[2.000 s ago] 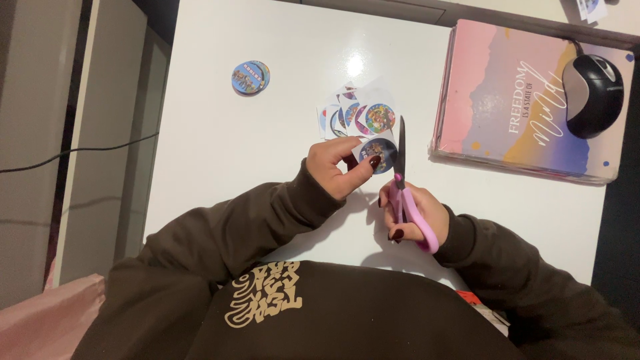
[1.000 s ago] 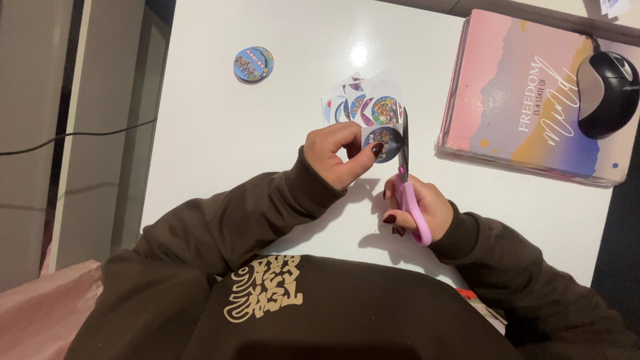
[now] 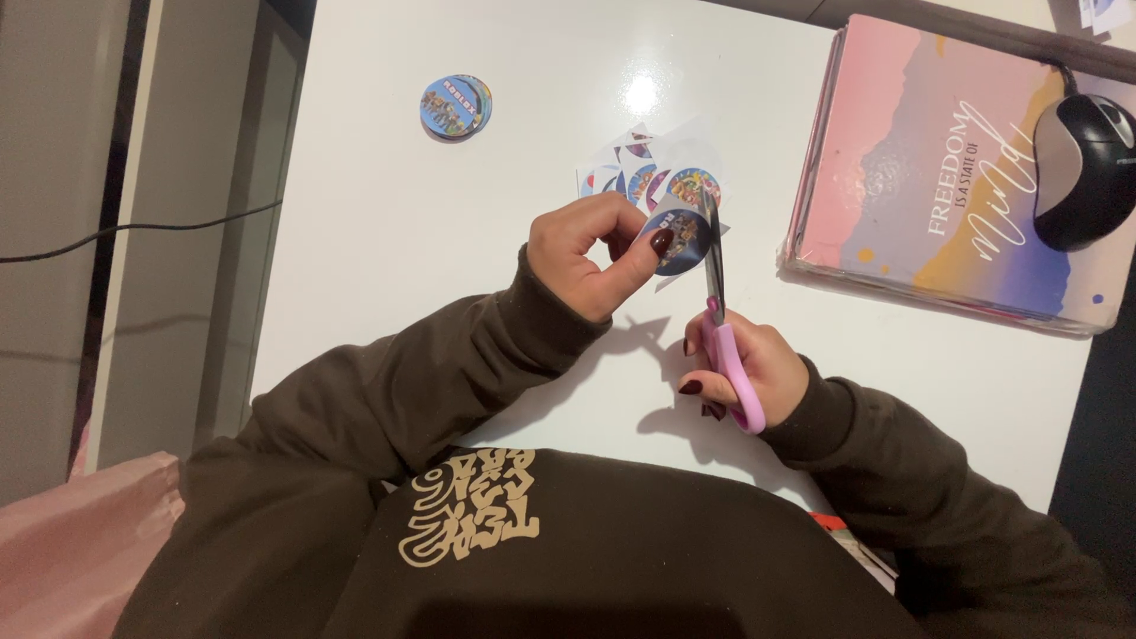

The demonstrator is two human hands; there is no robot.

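Observation:
Between thumb and fingers, my left hand [image 3: 590,253] pinches a dark blue round printed paper picture [image 3: 682,244] with some white paper around it. My right hand [image 3: 750,368] holds pink-handled scissors [image 3: 729,355], their blades pointing away from me along the right edge of that picture. Whether the blades are closed on the paper cannot be told. Just beyond lie several paper pieces with round printed pictures [image 3: 641,182], partly hidden by my left hand. Farther left on the white table rests a small stack of round cutouts [image 3: 455,106], a blue one on top.
A notebook with a pastel cover [image 3: 896,160] lies at the right of the white table [image 3: 382,222], and a black and grey computer mouse [image 3: 1078,173] rests on it. A dark cable [image 3: 142,228] runs at the left. Some papers [image 3: 1105,13] show at the top right corner.
The picture in my left hand has turned, and the white paper around it shows differently beside the scissors. Both hands keep their hold. The view has shifted slightly.

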